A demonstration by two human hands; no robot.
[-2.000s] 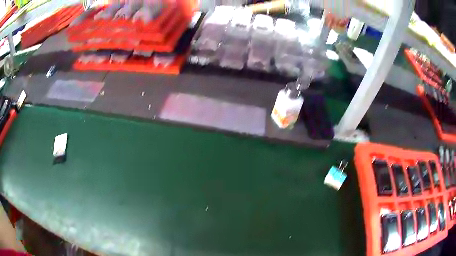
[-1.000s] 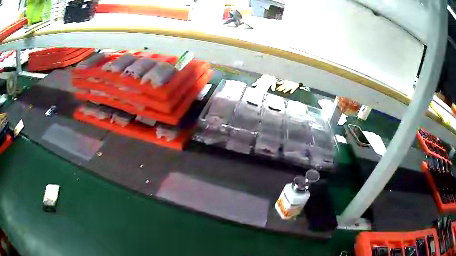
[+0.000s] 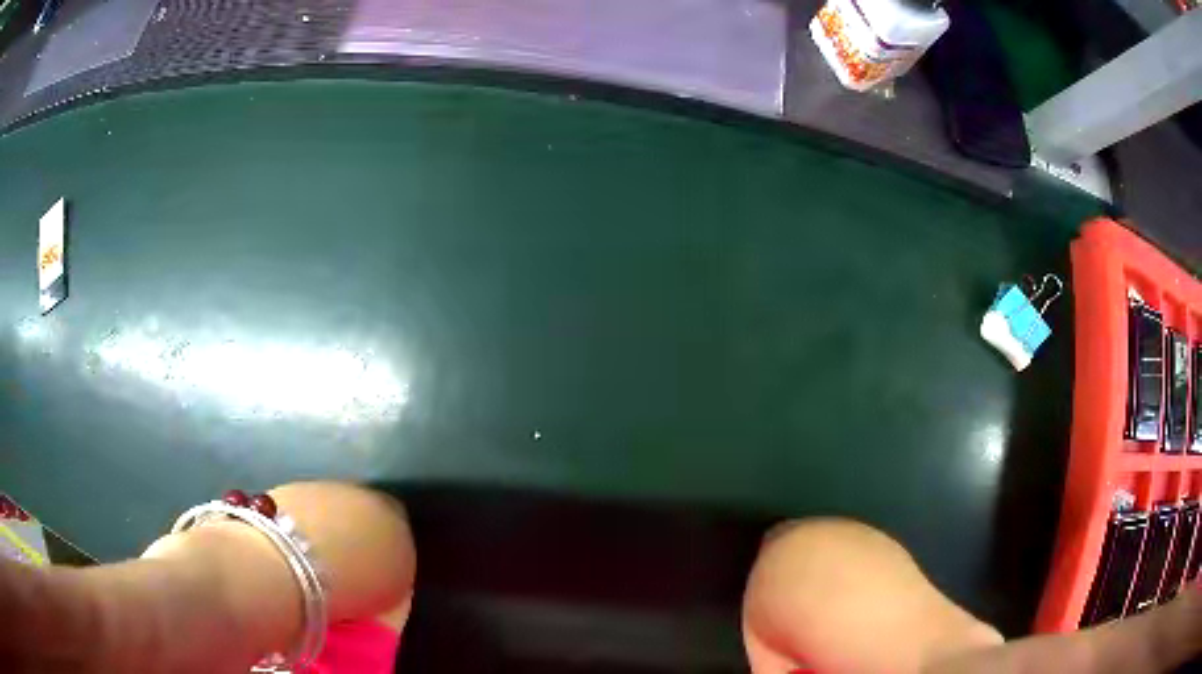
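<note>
My left hand (image 3: 353, 533) is at the bottom, left of centre, beyond a bangled wrist. My right hand (image 3: 837, 579) is at the bottom, right of centre. Both show as rounded skin shapes with no distinct fingers, so their grip cannot be told. A dark, flat-edged shape (image 3: 593, 560) lies between them; what it is stays unclear. A light-blue binder clip (image 3: 1022, 320) with a white block in its jaws lies on the green bench (image 3: 554, 303) at the right. A small white card (image 3: 52, 250) with an orange mark and black end lies at the far left.
A red-orange tray (image 3: 1097, 395) of black phones stands at the right edge. A raised dark shelf (image 3: 910, 138) runs along the back. It holds a white bottle (image 3: 870, 40), a dark slab (image 3: 978, 92) and pale-purple sheets (image 3: 567, 46). A grey post (image 3: 1134, 92) rises at upper right.
The view has tipped down to the bench, so the stacked trays have left the picture. Both hands and the dark shape now show at the bottom; the binder clip is in view again.
</note>
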